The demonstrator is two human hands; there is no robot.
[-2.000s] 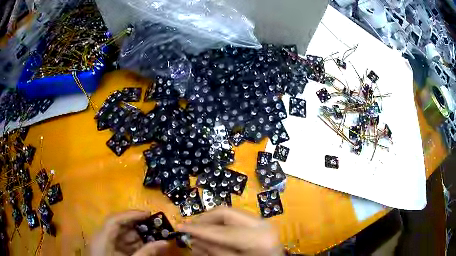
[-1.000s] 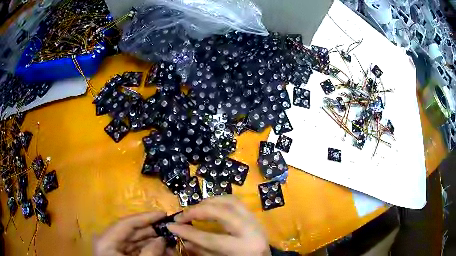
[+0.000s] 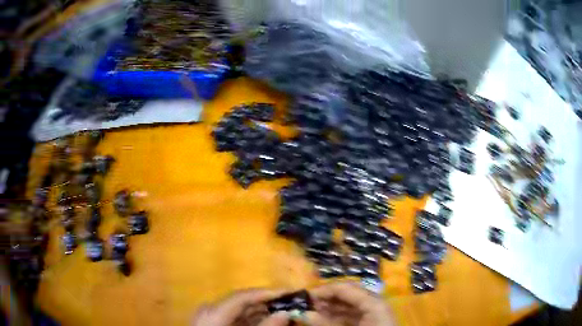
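My left hand and my right hand are together at the bottom edge, partly cut off by it. Between their fingers they hold one black LED board, with a small pale spot at its lower side. The frame is blurred, so its wire lead cannot be made out. The large heap of black LED boards lies beyond my hands. Wired boards lie in a loose group at the left.
A blue tray full of leads stands at the back left. A crumpled clear plastic bag and grey panel are behind the heap. A white sheet at right carries small wired boards.
The whole view has swung left, so the bench things appear further right and blurred. Both hands still hold the board, now lower in the picture; the leads seen under it earlier no longer show.
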